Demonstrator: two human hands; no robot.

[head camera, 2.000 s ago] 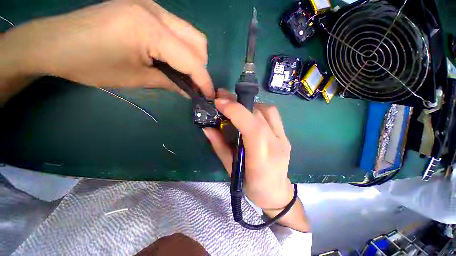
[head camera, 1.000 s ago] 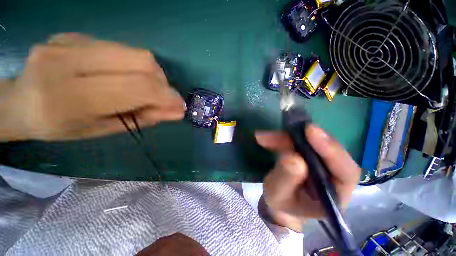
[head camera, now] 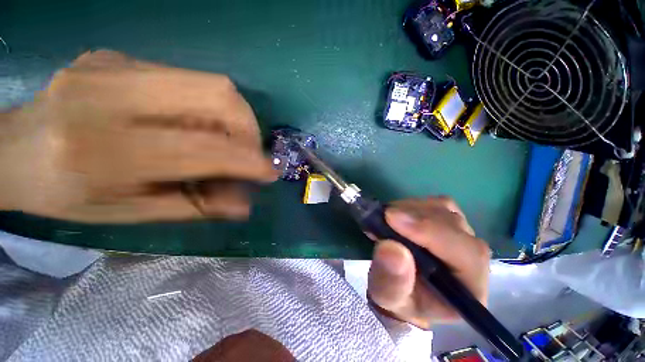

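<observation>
A dark rounded-square circuit board unit (head camera: 288,157) lies on the green mat, with a small silver-white battery (head camera: 317,189) wired at its lower right. My left hand (head camera: 155,141) is blurred; its fingertips are at the unit's left edge. A dark, blurred bit of the tweezers (head camera: 196,196) shows between its fingers; the rest is hidden. My right hand (head camera: 431,258) holds the soldering iron (head camera: 424,265) like a pen. Its tip points up-left over the unit's right part; whether it touches cannot be told.
Two more units (head camera: 409,103) (head camera: 431,30) lie on the mat at upper right, with yellow-edged batteries (head camera: 450,109) nearby. The fan (head camera: 550,74) stands beside them. A blue tray (head camera: 535,198) is below the fan. The mat's front edge (head camera: 283,254) borders my lap.
My hands have parted from the lifted unit, which now lies on the mat. The iron has turned from pointing up to pointing at the unit. The tweezers' legs no longer show clearly.
</observation>
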